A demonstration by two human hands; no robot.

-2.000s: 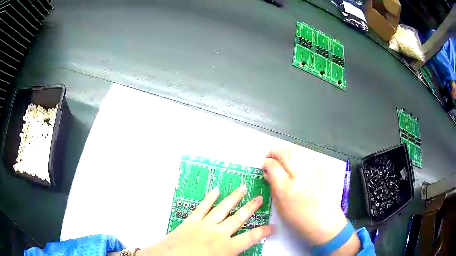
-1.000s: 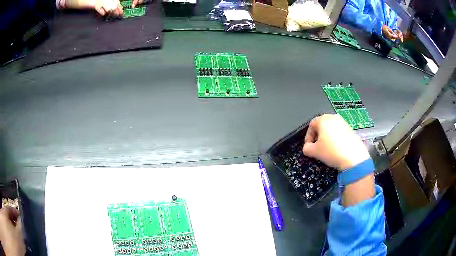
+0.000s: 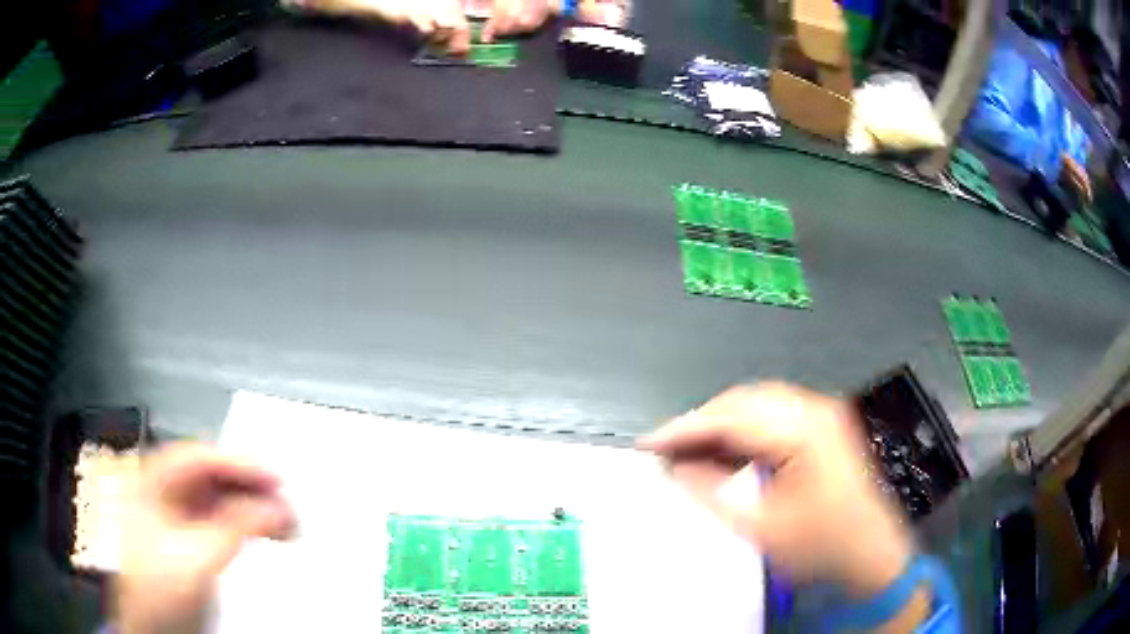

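A green PCB panel [image 3: 486, 564] lies on the white sheet [image 3: 335, 452], cut off by the bottom edge. One small black component [image 3: 559, 513] stands at its top right edge. My left hand [image 3: 205, 526] is blurred, above the sheet's left edge beside the left bin, fingers curled. My right hand [image 3: 787, 483] is blurred, above the sheet's right side, thumb and fingertips close together. Whether either hand holds a small part cannot be told. The left bin [image 3: 99, 489] has pale pieces. The right bin [image 3: 911, 440] has dark glinting pieces and is partly hidden behind my right hand.
Two more green panels lie on the belt, one at centre right [image 3: 741, 248] and one at far right [image 3: 986, 352]. A black ribbed rack [image 3: 37, 310] stands at far left. Across the belt, a person's hands work over a black mat [image 3: 372, 112]. A cardboard box [image 3: 812, 68] and metal post stand beyond.
My right hand has left the right bin and moved left over the sheet. My left hand has come up from the left bin. The view has shifted, bringing the rack back into sight.
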